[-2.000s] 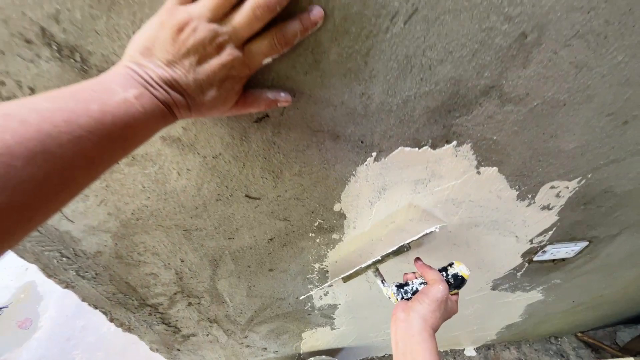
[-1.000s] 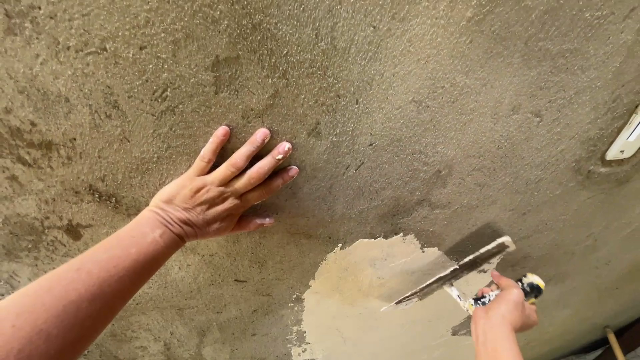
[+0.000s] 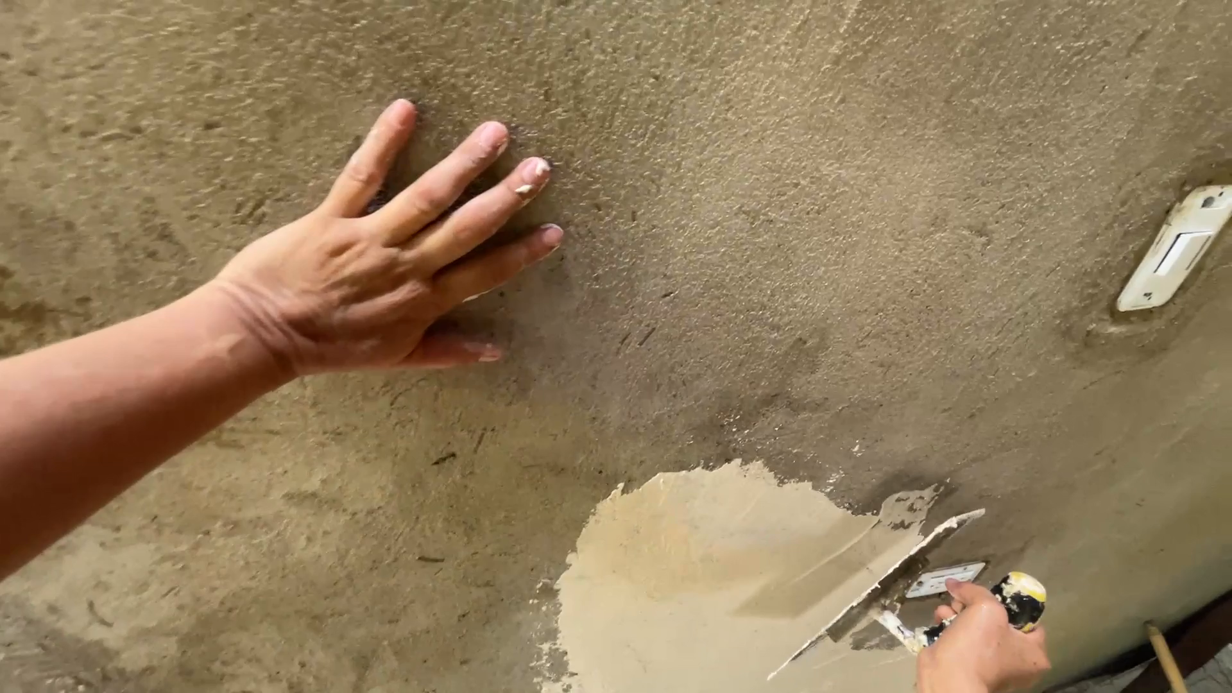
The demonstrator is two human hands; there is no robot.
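Note:
My left hand (image 3: pixel 385 255) presses on a rough grey-brown plaster wall (image 3: pixel 751 269) with its fingers spread; bits of white filler stick to the fingertips. At the lower right, my right hand (image 3: pixel 982 645) grips the black and yellow handle of a plastering trowel (image 3: pixel 890 587), spattered with white. The long blade is tilted and lies at the right part of a patch of smooth cream skim coat (image 3: pixel 674 558). A ridge of cream material runs along the blade's edge. The patch has a ragged upper border, well below my left hand.
A white wall plate (image 3: pixel 1174 248) sits in the wall at the far right. Another white plate (image 3: pixel 945 579) shows just behind the trowel, beside my right hand. In the bottom right corner are a thin wooden stick (image 3: pixel 1167 659) and a dark edge at the wall's foot.
The view has shifted a lot. Since one second ago the trowel has moved lower relative to the patch's top edge, and the plate behind it has come into sight. My left hand stays flat against the wall.

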